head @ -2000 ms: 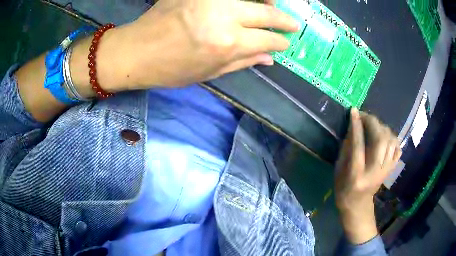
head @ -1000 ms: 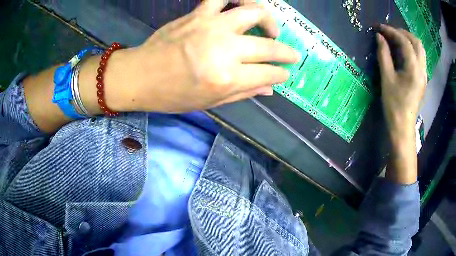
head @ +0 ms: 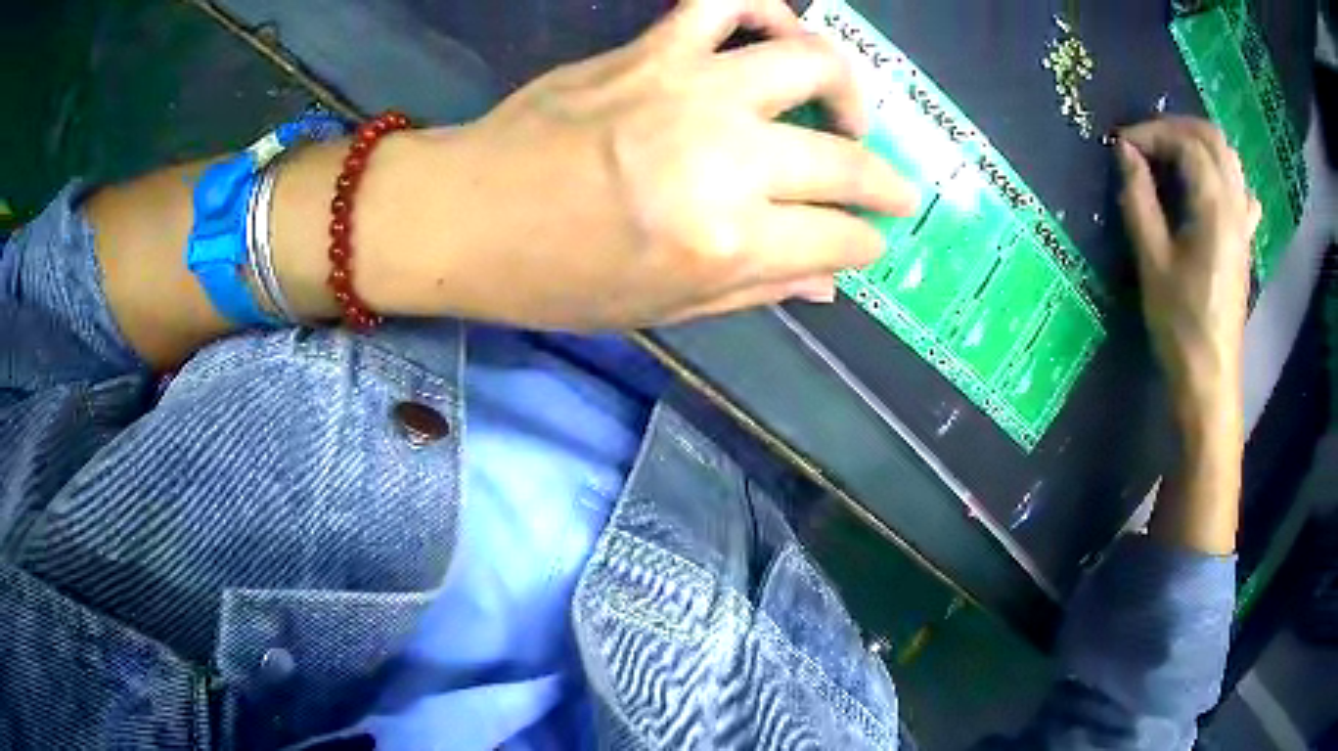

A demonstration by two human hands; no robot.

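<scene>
A bright green PCB panel [head: 976, 279] lies at a slant on the dark mat, with a row of small dark holes or parts along its upper long edge. My left hand [head: 704, 184] lies over the panel's left part, fingers bent and spread; its fingertips and the board under them are partly hidden. My right hand [head: 1196, 220] is beyond the panel's right end, low over the mat, with thumb and index finger close together. Whether a component is between them is too small to tell. A pile of tiny gold-yellow components [head: 1070, 74] lies just left of it.
Another green panel [head: 1247, 118] lies at the right, partly behind my right hand. The black mat [head: 998, 467] reaches the bench's front edge [head: 822, 467], which runs diagonally below the panel. A few pale specks lie on the mat.
My right hand has moved from the panel's lower right corner up to beside the component pile. My left hand has stayed over the panel. The whole view has shifted slightly.
</scene>
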